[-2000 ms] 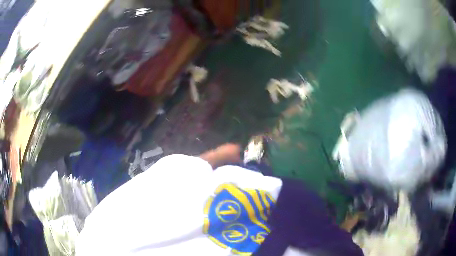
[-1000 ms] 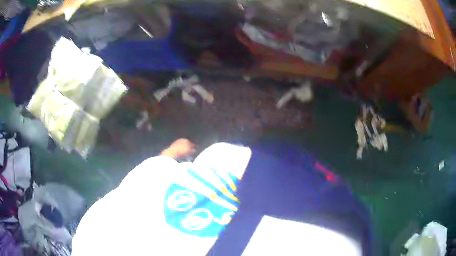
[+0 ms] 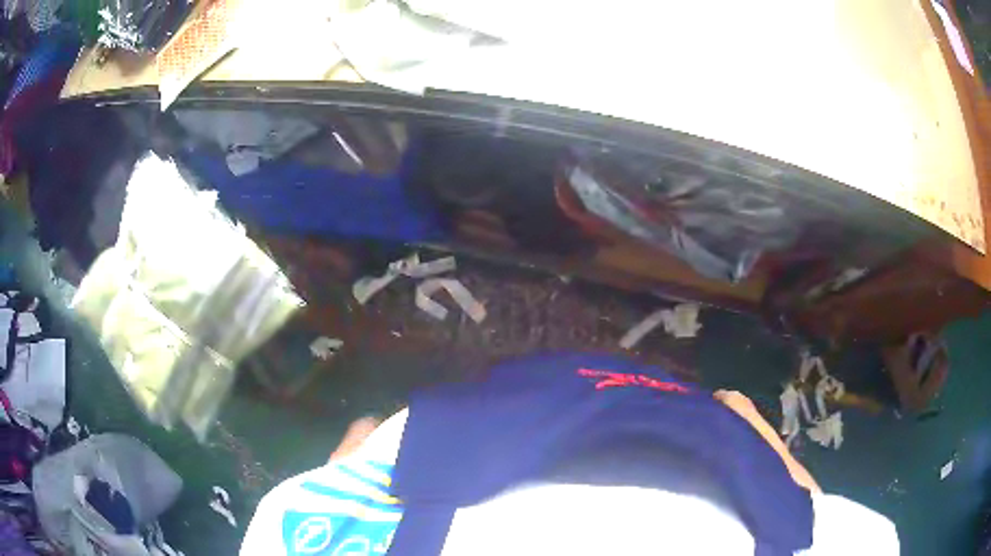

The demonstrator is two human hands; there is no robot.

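Observation:
A pale green and white folded garment (image 3: 185,304) is at the left, below the table edge. No hand shows on it, and what bears it cannot be told. The pale table (image 3: 761,98) spans the top, with a light cloth or film (image 3: 418,43) on it. Neither of my hands can be made out. A small patch of bare skin (image 3: 356,437) shows left of my navy and white clothing, and a longer strip of skin (image 3: 772,440) shows at its right. Which body parts these are is unclear.
Under the table are blue cloth (image 3: 326,201), a shiny clear bag (image 3: 728,217) and a reddish-brown board (image 3: 858,304). Pale scraps (image 3: 451,299) lie on the dark floor. A greyish bag (image 3: 109,489) and purple cloth (image 3: 16,451) are at lower left.
The view has swung, bringing much more of the tabletop in at the top. The folded garment now appears slightly lower and larger than one second ago. Skin now shows at the clothing's right side.

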